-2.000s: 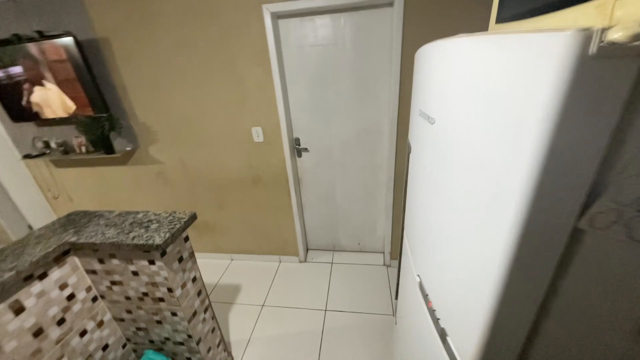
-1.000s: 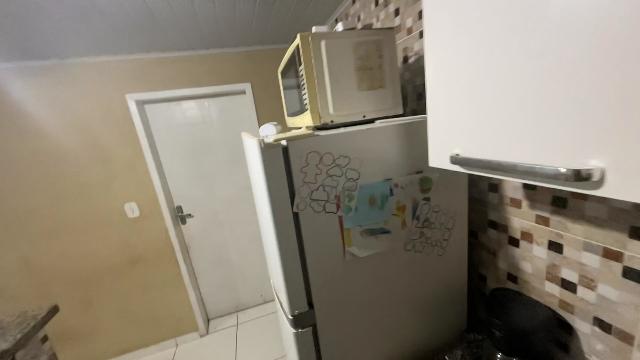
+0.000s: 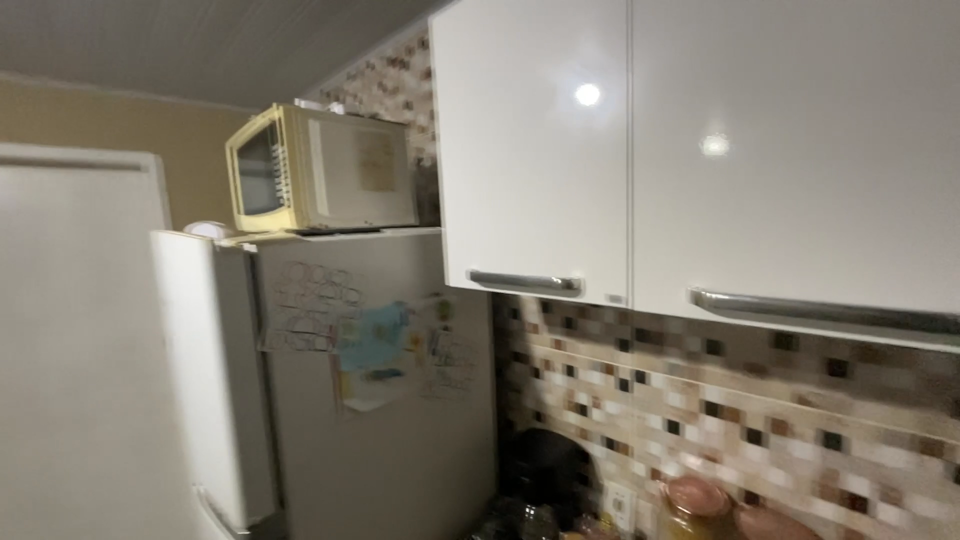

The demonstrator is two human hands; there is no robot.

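Neither my left hand nor my right hand shows in the head view. On the left stands a white refrigerator (image 3: 375, 465), with drawings and papers (image 3: 375, 337) on its side. A yellowed microwave oven (image 3: 352, 169) rests on top of it, with small white items above. White wall cabinets (image 3: 532, 165) with metal bar handles (image 3: 525, 282) fill the upper right; their doors are closed. Low in the view, partly cut off, are a jar with a pinkish lid (image 3: 696, 496) and a dark round object (image 3: 547, 457) that I cannot identify.
A white door (image 3: 75, 337) in its frame stands at the far left. Behind the jar, a mosaic-patterned tiled wall (image 3: 675, 405) runs under the cabinets, with a wall socket (image 3: 619, 506) low on it. The cabinets' lower edge juts out above.
The view has swung far to the right, from the door and granite-topped counter to the refrigerator's side and the wall cabinets. No hand has come into sight.
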